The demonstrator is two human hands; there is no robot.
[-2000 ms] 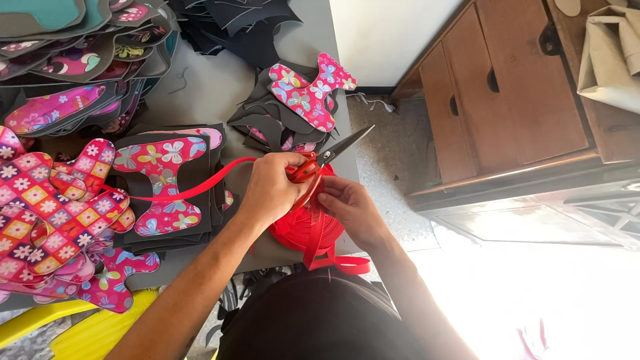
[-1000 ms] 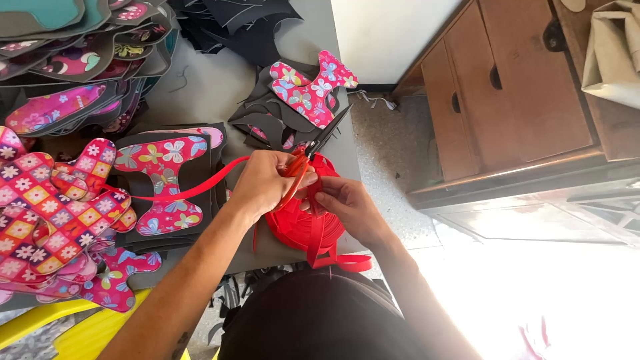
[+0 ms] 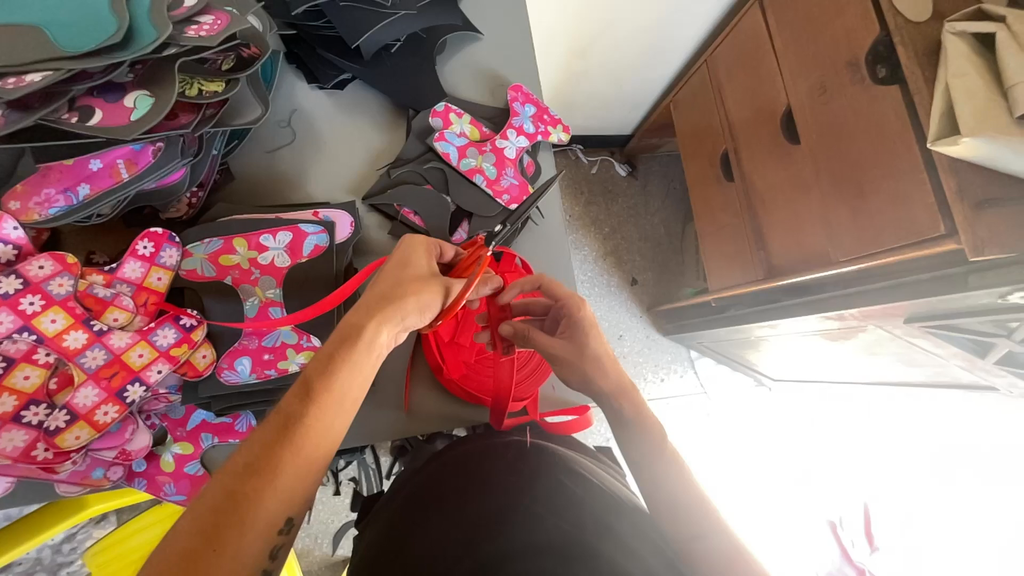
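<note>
My left hand point(image 3: 420, 288) is closed around scissors with orange-red handles point(image 3: 468, 280); their dark blades point up and to the right. My right hand point(image 3: 556, 332) pinches a piece of red ribbon point(image 3: 501, 324) beside the left fingertips. Beneath both hands lies a round roll of red ribbon point(image 3: 460, 376), with a loop hanging at the table's front edge. Another red strip point(image 3: 312, 314) runs from the left hand leftward over a butterfly-print fabric piece point(image 3: 260, 296) to the checked flower-print pieces point(image 3: 76, 344).
More butterfly-print pieces point(image 3: 504, 148) lie on dark cut pieces behind the roll. Stacked cut pieces point(image 3: 120, 104) fill the back left of the grey table point(image 3: 344, 136), near black sheets point(image 3: 392, 48). A wooden drawer cabinet point(image 3: 832, 136) stands at right, a yellow chair point(image 3: 72, 524) at lower left.
The scissors' blades have tilted, steeper one second ago and now leaning right again. My right hand's fingers have shifted slightly at the ribbon. Both hands remain over the roll.
</note>
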